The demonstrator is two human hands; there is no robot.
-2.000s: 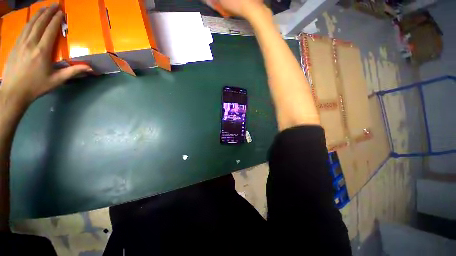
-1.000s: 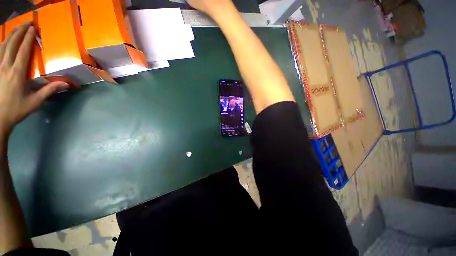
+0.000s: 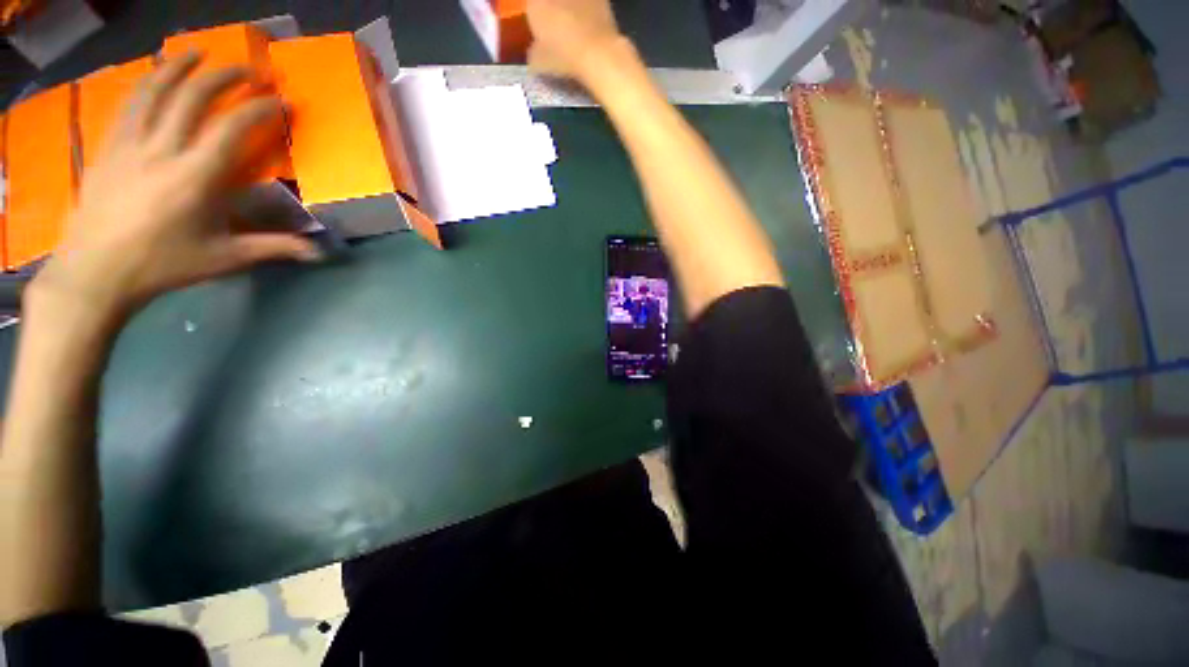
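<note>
Orange product boxes [image 3: 333, 124] stand side by side in a row at the upper left. The rightmost has an orange flap at its near corner, and a white lid panel [image 3: 476, 150] lies flat beyond it. My left hand [image 3: 176, 183], fingers spread, is over the row; whether it touches or grips a box is unclear. My right hand [image 3: 571, 37] reaches to the top edge, closed on another orange box [image 3: 498, 26] with a white side, partly cut off by the frame.
A smartphone [image 3: 636, 310] with a lit screen lies on the dark green bench [image 3: 352, 378], near small white scraps [image 3: 526, 422]. At the right are brown shipping cartons [image 3: 900, 248], a blue plastic crate [image 3: 906, 456] and a blue tubular handle [image 3: 1134, 274].
My left hand has moved right along the row and its fingers have lifted and spread. An orange box now shows at my right hand. The view has shifted slightly.
</note>
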